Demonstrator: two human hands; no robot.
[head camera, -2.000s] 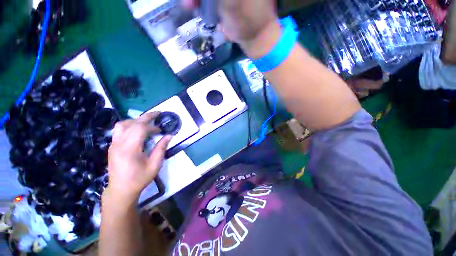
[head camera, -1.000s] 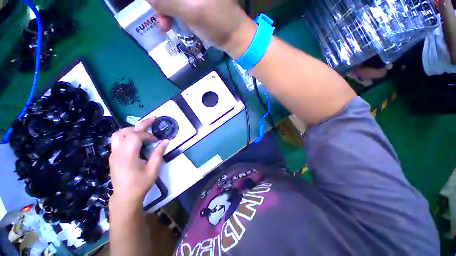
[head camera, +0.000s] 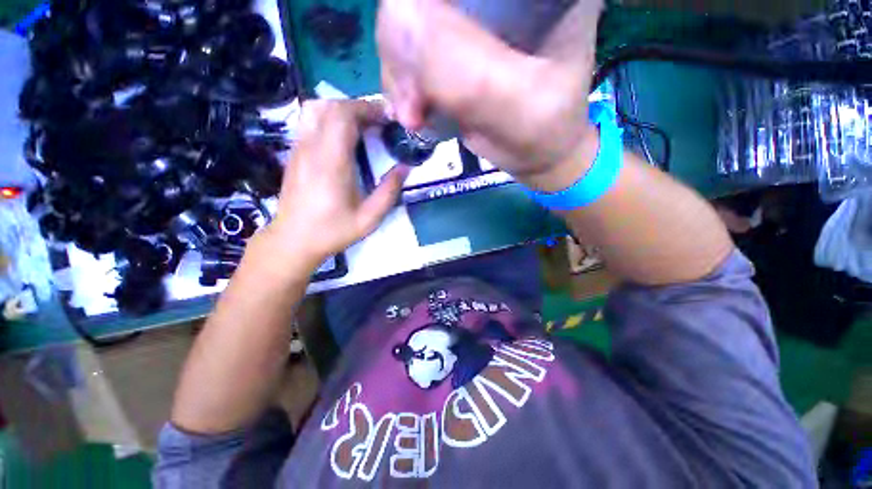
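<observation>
The round black housing (head camera: 409, 145) sits in the left white block of the fixture (head camera: 435, 170), partly hidden by both hands. My left hand (head camera: 330, 177) has its thumb and fingers at the housing's edge, on its left side. My right hand (head camera: 497, 100), with a blue wristband, is closed around a thick grey electric screwdriver (head camera: 521, 21), cut off by the top edge. The screwdriver's lower end is over the housing. Its tip is hidden or too blurred to tell whether it touches. The fixture's other block is mostly hidden behind my right hand and wrist.
A large heap of black housings (head camera: 143, 124) lies on a white sheet at the left. Loose small black pieces (head camera: 335, 31) are at the top. A black cable (head camera: 727, 63) runs right. Clear plastic trays (head camera: 784, 134) are at the far right. A white strip edges the bench.
The view has shifted, so the bench sits higher in the picture. My right hand has come down from near the screw feeder to the housing with the screwdriver. My left hand stays at the housing.
</observation>
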